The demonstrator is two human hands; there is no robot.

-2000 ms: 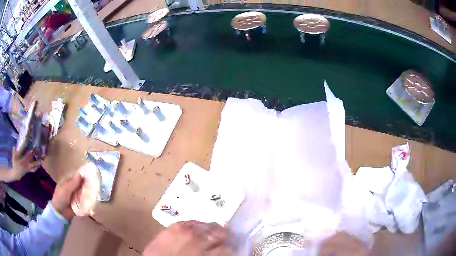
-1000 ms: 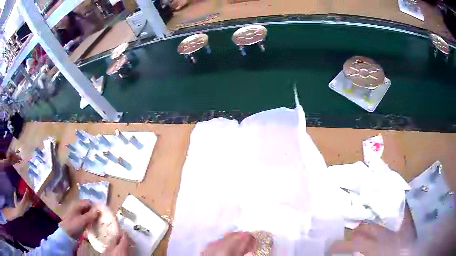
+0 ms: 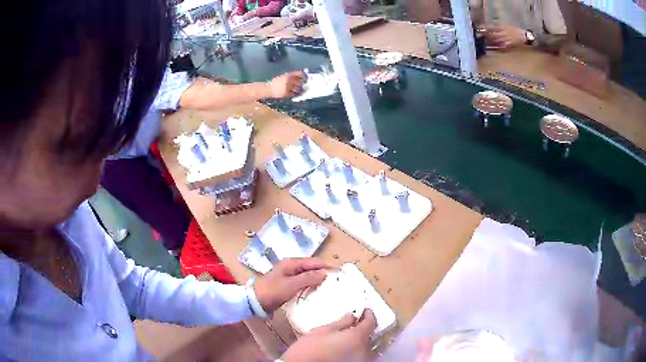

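A pale round disc is cut off by the bottom edge, over the white wrapping sheet. A small, blurred part of my left hand shows at the disc's left side. Its fingers and grip cannot be made out. My right hand is out of the picture. The sheet lies on the tan bench and reaches the green belt's edge.
A neighbour's hands work over a white plate. Plates with posts stand on the bench beside a plate stack. Discs stand on the green belt. A white frame post rises at the belt.
The view has swung left, bringing the neighbour's head and arms close. My right hand and the crumpled rag have left the picture. The disc shows a pale face instead of gold patterning.
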